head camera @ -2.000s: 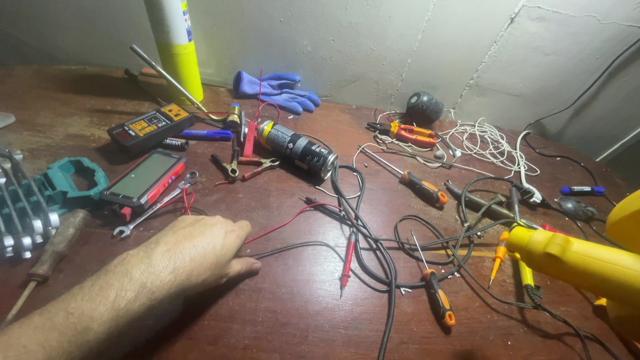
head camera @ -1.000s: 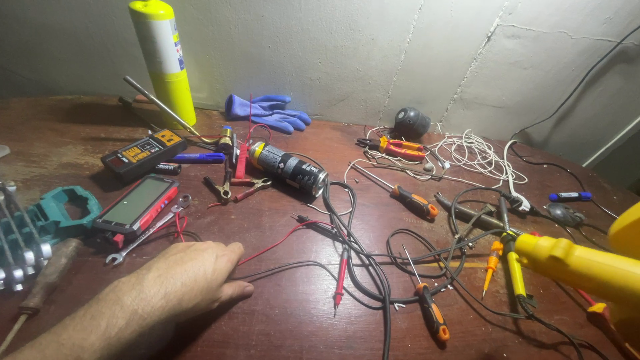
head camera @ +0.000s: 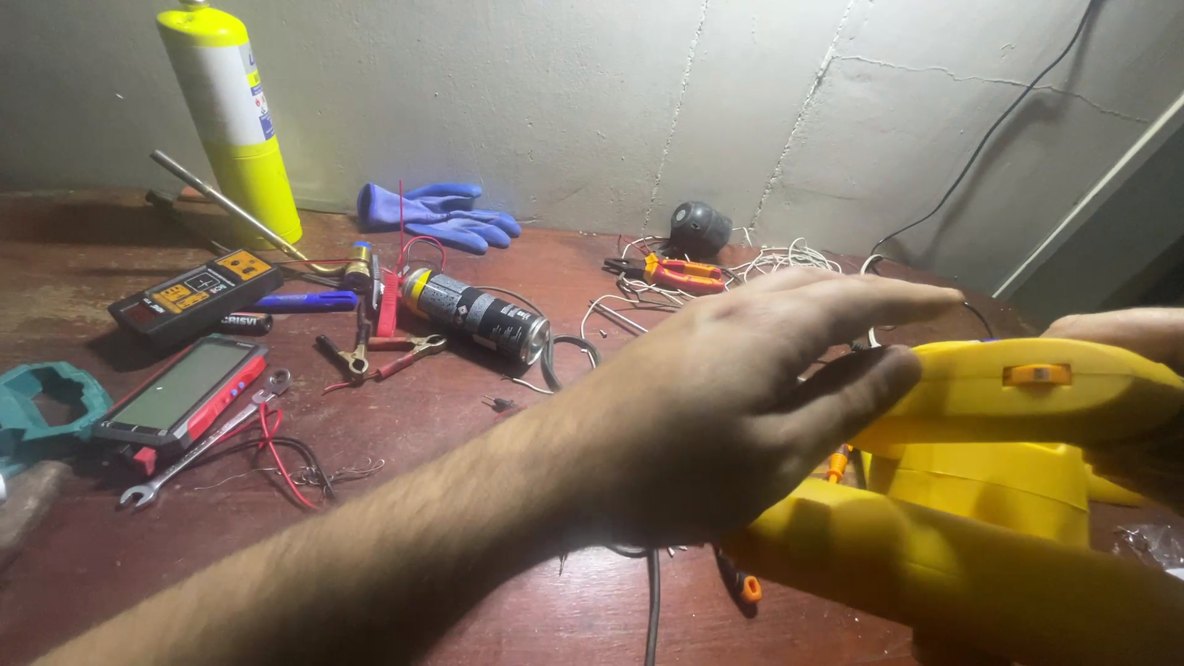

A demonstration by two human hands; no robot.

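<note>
A large yellow plastic tool housing (head camera: 980, 388) fills the right side; an orange switch is set in its upper part, and its kind cannot be told. My left hand (head camera: 740, 398) reaches across from the lower left, its thumb at the housing's near end and its fingers stretched above it. Whether it grips is unclear. At the right edge my right hand (head camera: 1128, 338) shows only in part, behind and beside the housing. Beyond my left hand lie red-and-orange pliers (head camera: 684, 275). An orange-and-black screwdriver handle (head camera: 740, 583) sticks out below the housing.
At left stand or lie a yellow gas cylinder (head camera: 231, 129), a black meter (head camera: 194, 294), a red-framed multimeter (head camera: 185, 393), a combination wrench (head camera: 203, 444) and a teal plastic holder (head camera: 46, 407). Blue gloves (head camera: 444, 215), a spray can (head camera: 476, 314), alligator clips (head camera: 388, 356) and white cable (head camera: 795, 257) lie farther back.
My left hand has moved right, from the test leads near the multimeter to the yellow housing. My right hand has come into view at the right edge. More of the housing is now in view.
</note>
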